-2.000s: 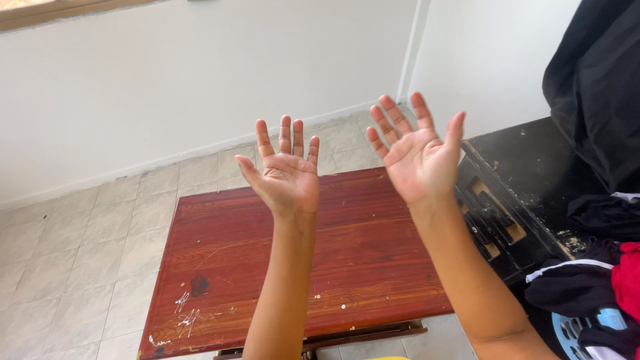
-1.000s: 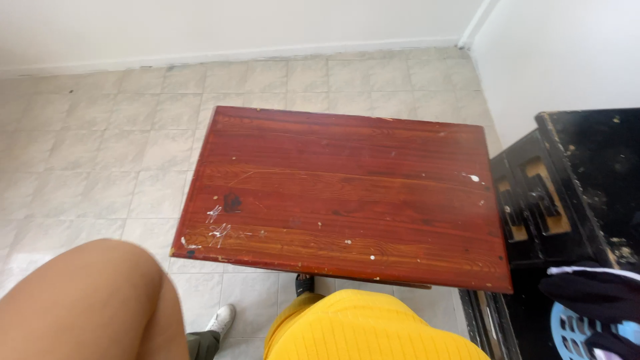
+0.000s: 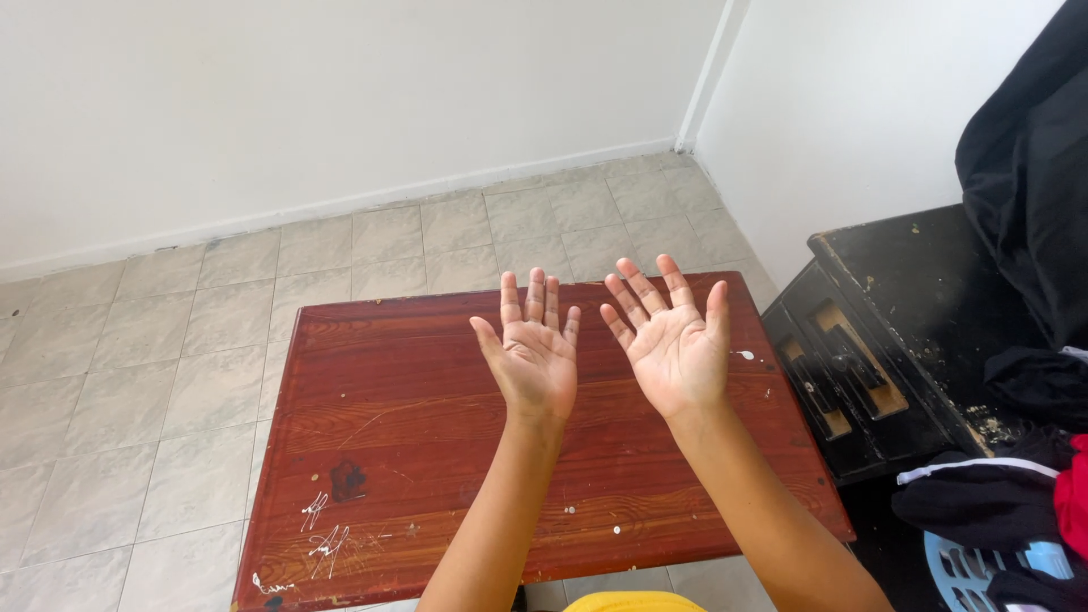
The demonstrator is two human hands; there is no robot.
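Note:
Palm up and fingers apart, my left hand (image 3: 537,357) is held over the middle of a reddish-brown wooden table (image 3: 408,408) and holds nothing. To its right, also palm up with spread fingers and nothing in it, is my right hand (image 3: 676,344), over the table's right part. The hands do not touch each other. White paint marks and a dark stain show on the table's left front area, and small pale spots lie near its front edge.
A black wooden cabinet (image 3: 918,280) with worn edges stands to the right. Dark clothes (image 3: 960,501), a red cloth (image 3: 1075,493) and a light blue plastic basket (image 3: 948,561) are at the lower right. Black fabric (image 3: 1033,161) hangs above. White walls and a tiled floor (image 3: 195,399) lie beyond.
Both hands, raised two seconds ago and out of view one second ago, are again above the table. The view has shifted up from the earlier look down at the lap.

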